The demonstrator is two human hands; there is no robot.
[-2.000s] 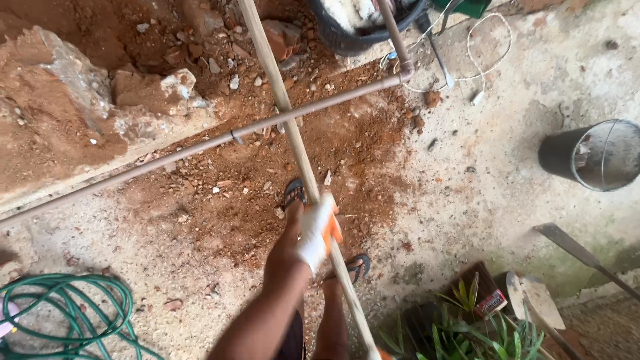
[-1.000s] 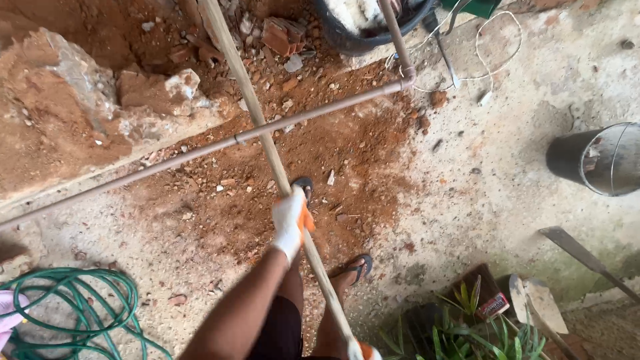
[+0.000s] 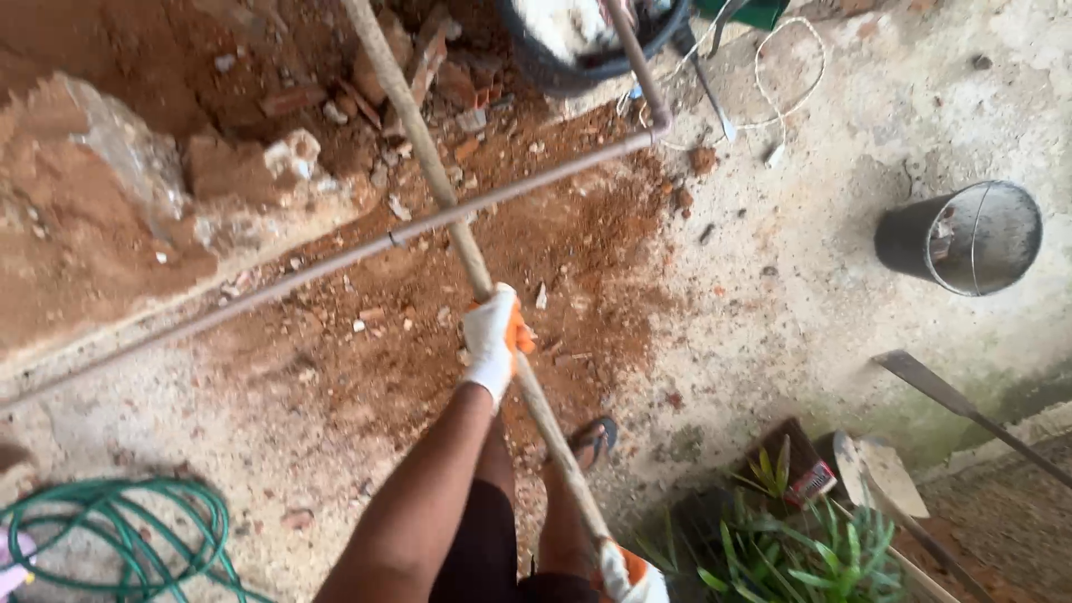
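A long wooden pole (image 3: 423, 146) runs from the top edge down to the bottom, its far end out of view. My left hand (image 3: 500, 335), in a white and orange work glove, is closed around the pole near its middle. Lower down, at the bottom edge, my right hand (image 3: 630, 576), gloved alike and partly cut off, grips the same pole. A brown plastic pipe (image 3: 318, 266) crosses the pole above my left hand. Under them lie loose red soil (image 3: 578, 218) and rubble. One sandalled foot (image 3: 593, 441) shows beside the pole.
A black tub (image 3: 557, 79) holding whitish material stands at the top. At the right are a black bucket (image 3: 900, 239) lying tilted and a metal blade on a bar (image 3: 921, 381). A coiled green hose (image 3: 213, 519), green plants (image 3: 779, 553), a white cord (image 3: 825, 63) and broken masonry (image 3: 126, 151) lie around.
The pole's upper part lies farther left across the view than two seconds ago. Both hands remain on it. The sandalled foot on the left, visible earlier, is now hidden.
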